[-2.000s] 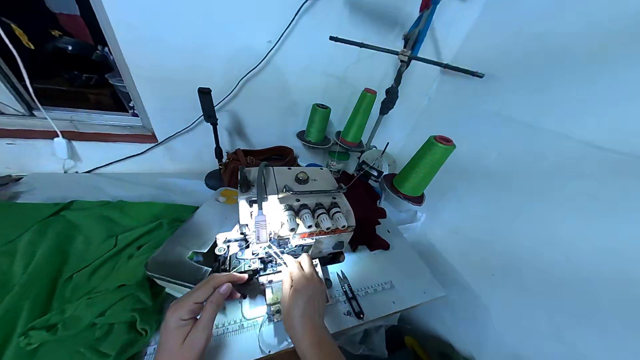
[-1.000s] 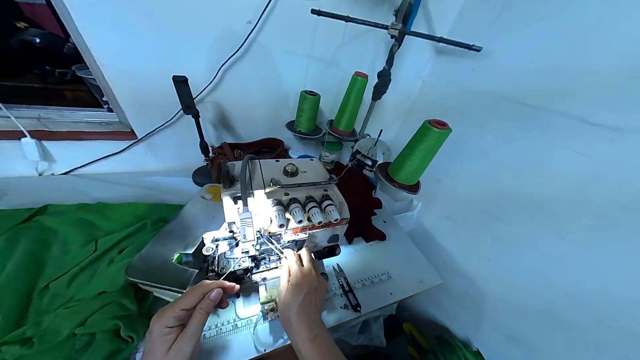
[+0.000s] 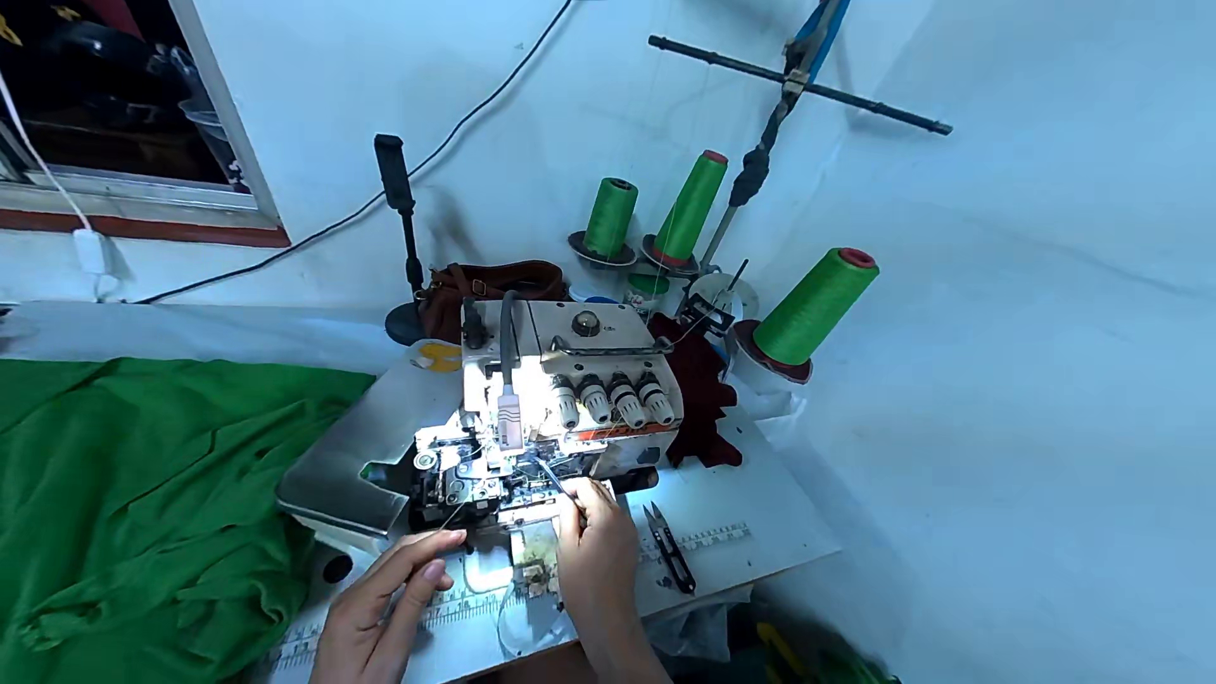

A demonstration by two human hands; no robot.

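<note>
A lit overlock sewing machine stands with its lower mechanism exposed. My right hand is shut on metal tweezers, whose tips reach into the looper area below the needle zone. At the machine's lower left, my left hand pinches with thumb and index finger close together; a thin thread rises from the fingertips. Green thread cones stand behind and to the right of the machine. Black thread snips lie on the table to the right of my right hand.
Green fabric covers the left side. A dark red cloth lies right of the machine, and a brown leather bag sits behind it. A black stand rises at the back left. Measuring tape markings run along the table.
My left hand has moved slightly away from the mechanism, toward the lower left, since the oldest frame. The right hand stays at the looper area.
</note>
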